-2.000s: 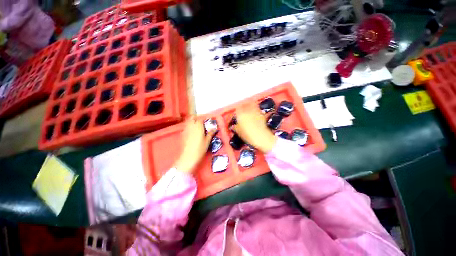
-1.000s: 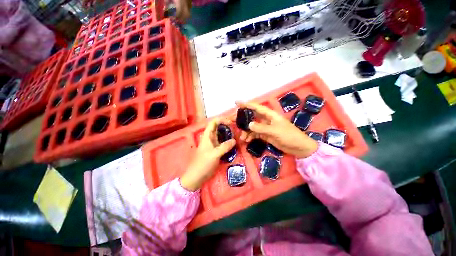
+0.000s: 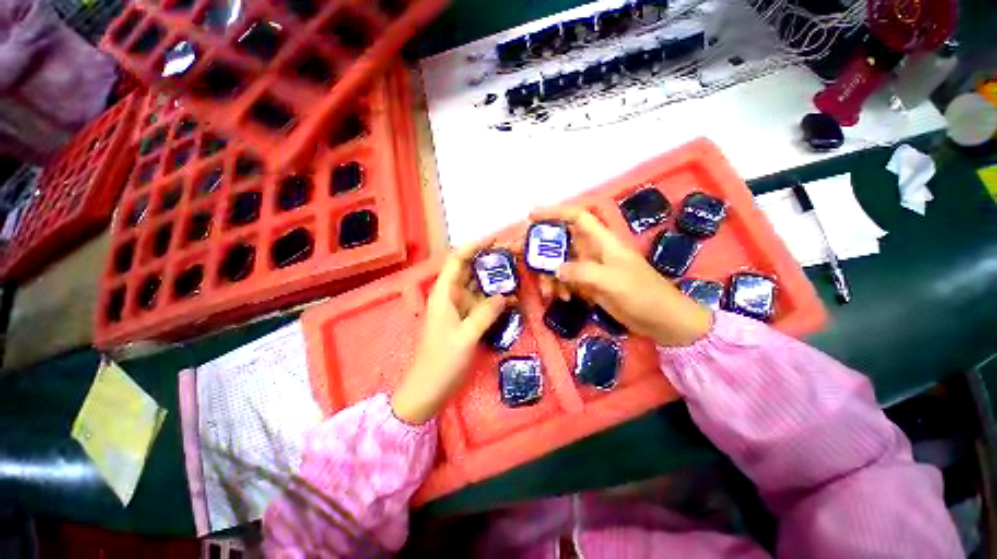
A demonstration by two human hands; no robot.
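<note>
My left hand (image 3: 446, 339) holds a smartwatch head (image 3: 495, 273), and my right hand (image 3: 618, 275) holds another smartwatch head (image 3: 547, 247). Both screens are lit, white with dark marks, and face up. The two watches are side by side, a little apart, above the orange-red work tray (image 3: 366, 349). Several dark-screened watch heads lie in the tray, one below my left hand (image 3: 522, 380), one below my right hand (image 3: 598, 361) and others at the right. Some are partly hidden under my hands.
A gridded storage tray (image 3: 377, 257) with filled pockets stands at left; another gridded tray (image 3: 295, 142) is tilted above it, blurred. A record sheet (image 3: 246, 415) and yellow slip (image 3: 118, 428) lie left. Wired black blocks (image 3: 612, 73) stand behind. A pen (image 3: 822, 246) lies right.
The two held watches were lifted from the work tray; their screens have gone from dark to lit. A second gridded tray has come in over the stack at upper left.
</note>
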